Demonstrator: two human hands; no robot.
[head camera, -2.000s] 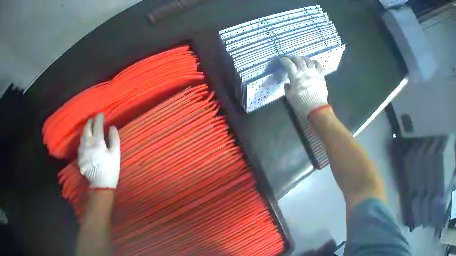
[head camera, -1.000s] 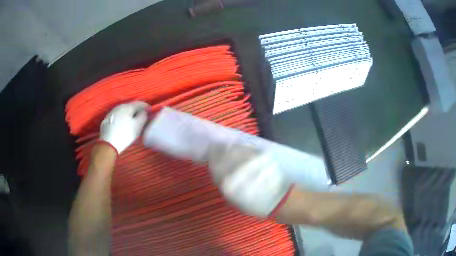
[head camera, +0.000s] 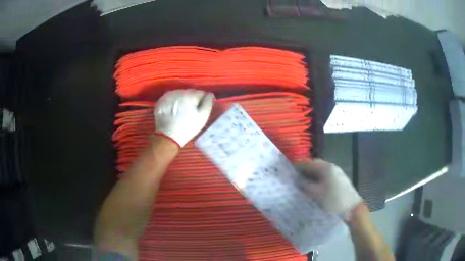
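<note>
A perforated metal panel (head camera: 270, 176) is held at a slant over the rows of red dividers (head camera: 204, 214), its upper end near the centre and its lower end near the bin's front right. My right hand (head camera: 329, 187), gloved and blurred, grips the panel's right edge. My left hand (head camera: 183, 113), gloved with fingers curled, rests on the dividers just behind the panel's upper end, by a gap below the rear dividers. Whether its fingertips hold a divider is hidden.
A panel stack (head camera: 375, 92) stands on the dark table (head camera: 66, 92) right of the dividers. A dark ribbed block (head camera: 369, 163) lies in front of it. A brown-black bar (head camera: 301, 7) lies at the far edge. Grey stacked parts (head camera: 428, 242) are at the lower right.
My right hand has taken a panel from the stack, brought it over the dividers and turned it steeper. My left hand has moved along the dividers and its fingers have curled. The view has turned.
</note>
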